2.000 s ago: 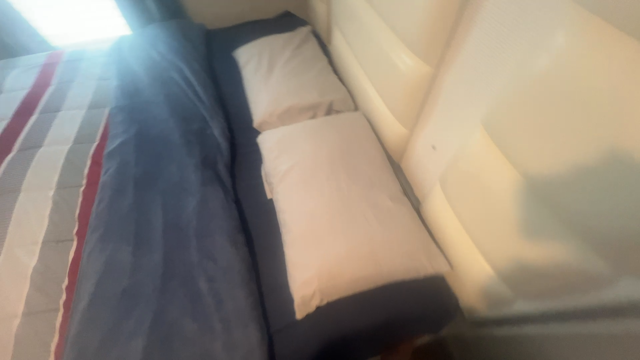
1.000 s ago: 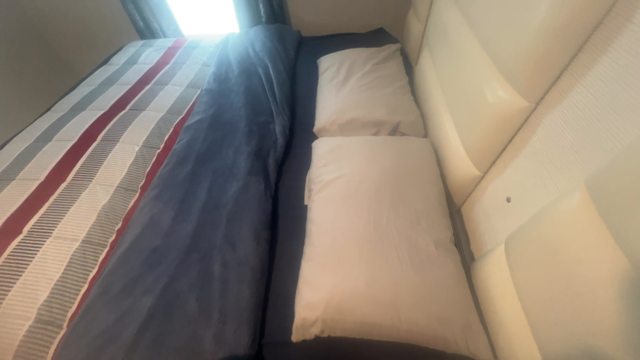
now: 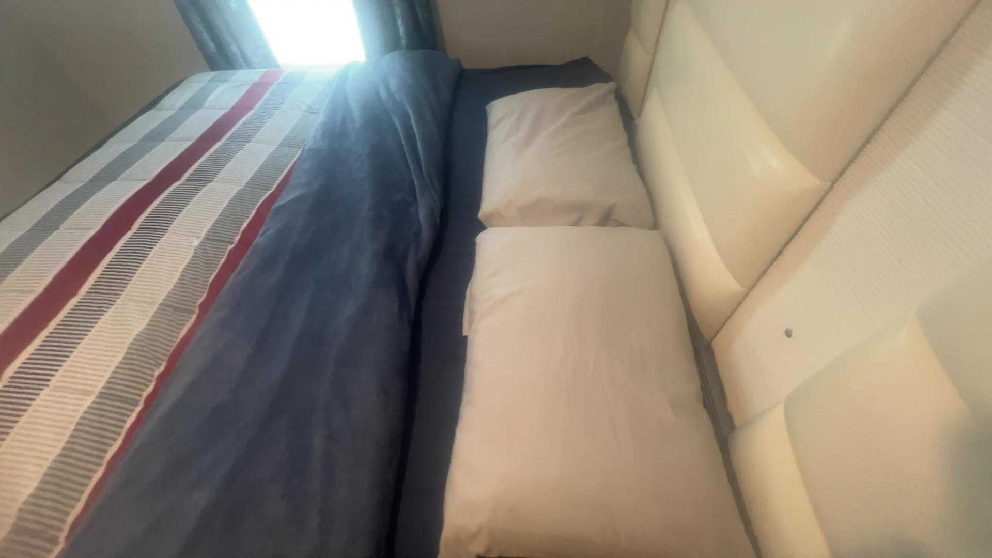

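Note:
Neither my left hand nor my right hand shows in the head view. A large light pillow [image 3: 581,387] lies flat on the dark blue sheet [image 3: 438,372], its lower end cut off by the bottom edge of the view. Beyond it, close against its far end, lies a second light pillow [image 3: 562,155]. To the left of both, the dark blue fold of a cover [image 3: 310,333] runs along the bed. A striped bedspread [image 3: 139,271] in grey, white and dark red spreads left from that fold.
A padded cream headboard [image 3: 728,155] stands along the right of the pillows, with a ribbed light panel [image 3: 845,256] between its padded parts. Behind the far side of the bed is a bright window [image 3: 310,31] with dark curtains [image 3: 403,27]. A plain wall [image 3: 85,77] is at the far left.
The view has swung, and the pillows and bed now sit further right in it than in the earliest frame. Nothing on the bed has plainly moved.

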